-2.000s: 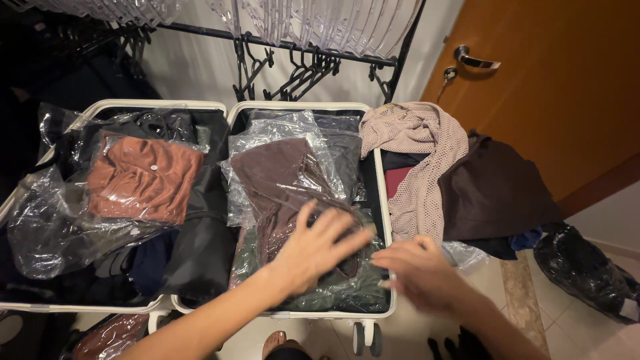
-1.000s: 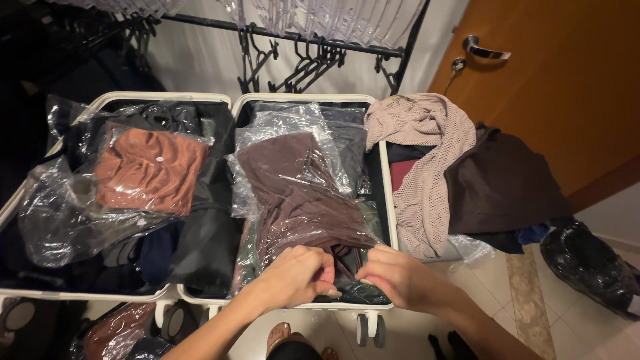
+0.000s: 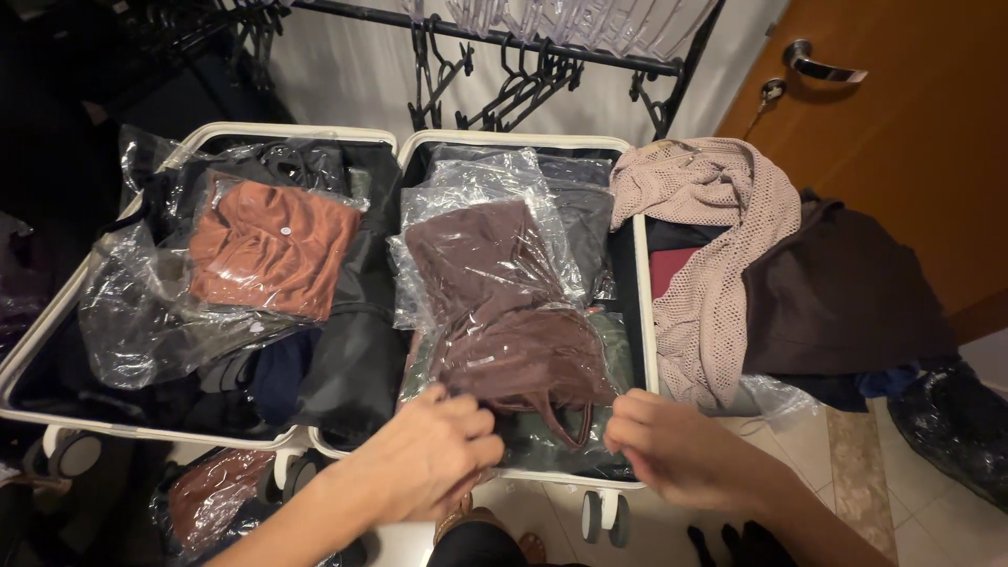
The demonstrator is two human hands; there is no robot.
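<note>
A brown strappy garment in a clear plastic bag point(image 3: 504, 315) lies on other bagged clothes in the right half of an open suitcase point(image 3: 647, 315). My left hand point(image 3: 441, 449) pinches the near left edge of that bag, its fingers curled. At the near right edge, my right hand point(image 3: 654, 441) pinches the bag too. Brown straps point(image 3: 563, 425) show between the two hands. Dark green bagged clothing point(image 3: 543, 450) lies beneath. In the left half of the suitcase, an orange-brown garment in clear plastic point(image 3: 276, 244) rests on dark clothes.
A pink mesh knit point(image 3: 709, 189) drapes over the suitcase's right edge, beside a dark brown cloth point(image 3: 843, 291). Behind stands a black rack point(image 3: 488, 35) with hangers. A wooden door point(image 3: 906, 157) is at right. Suitcase wheels point(image 3: 605, 516) jut out near my feet.
Two seconds ago my left hand was spread over the brown garment's bag; now both hands grip its near edge. The bag's near part has been drawn out flatter toward me.
</note>
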